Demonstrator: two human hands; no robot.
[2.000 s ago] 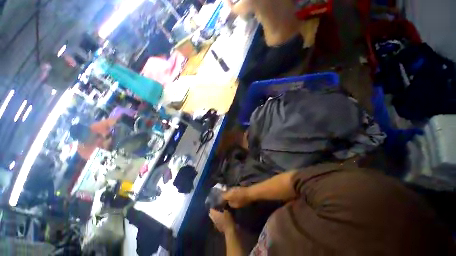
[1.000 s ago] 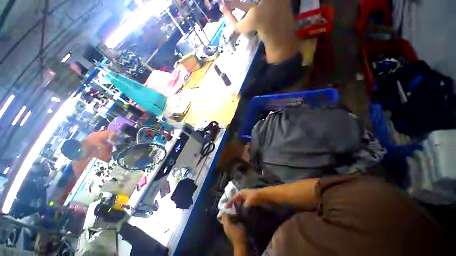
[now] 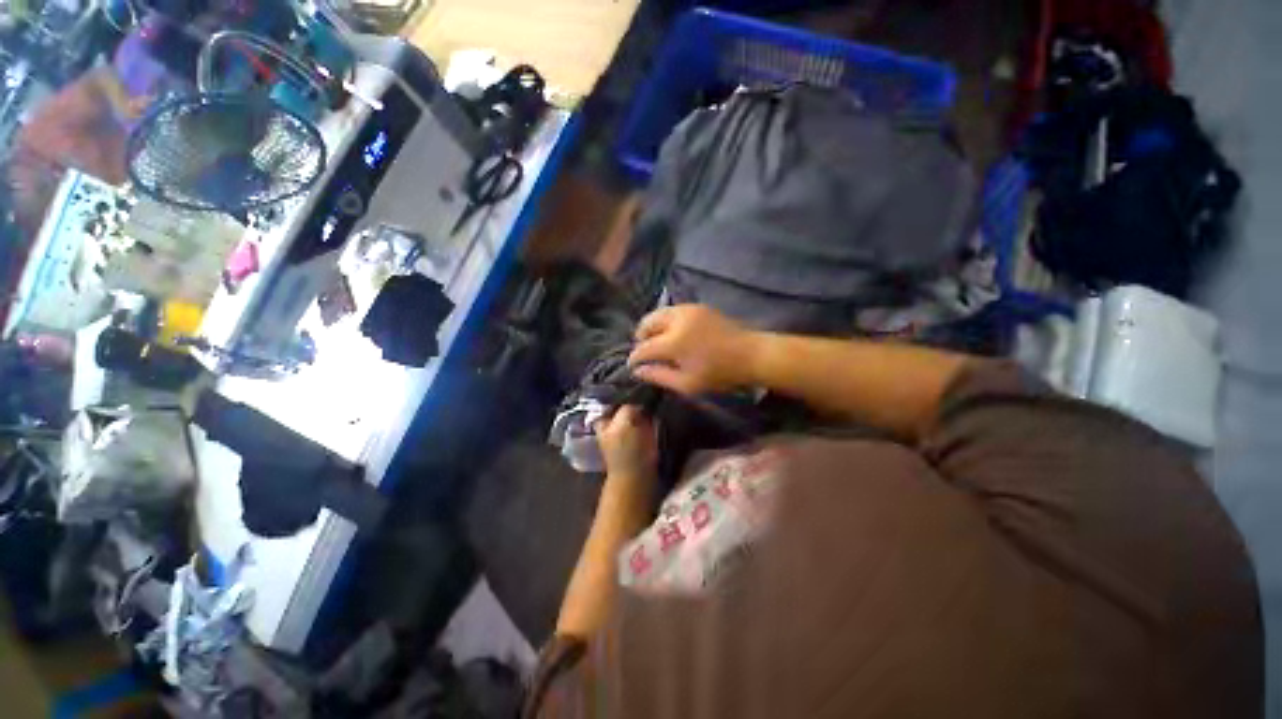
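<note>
A charcoal-grey garment (image 3: 605,377) is bunched on my lap, with a small white part (image 3: 578,433) showing at its lower edge. My left hand (image 3: 627,438) is closed on the garment beside the white part. My right hand (image 3: 692,348) grips the dark cloth just above, with its fingers bent over the folds. The two hands are close together. Folds hide some of the fingertips.
A grey garment pile (image 3: 823,197) fills the blue crate (image 3: 879,82) ahead. Left, the blue-edged white table (image 3: 401,400) holds a sewing machine (image 3: 352,176), black scissors (image 3: 492,180) and dark cloth pieces (image 3: 409,318). White bundles (image 3: 1153,365) stand right.
The view has tilted down and moved closer to the lap. The hands held mostly a small white bunch; now dark cloth is gathered between them and less white shows.
</note>
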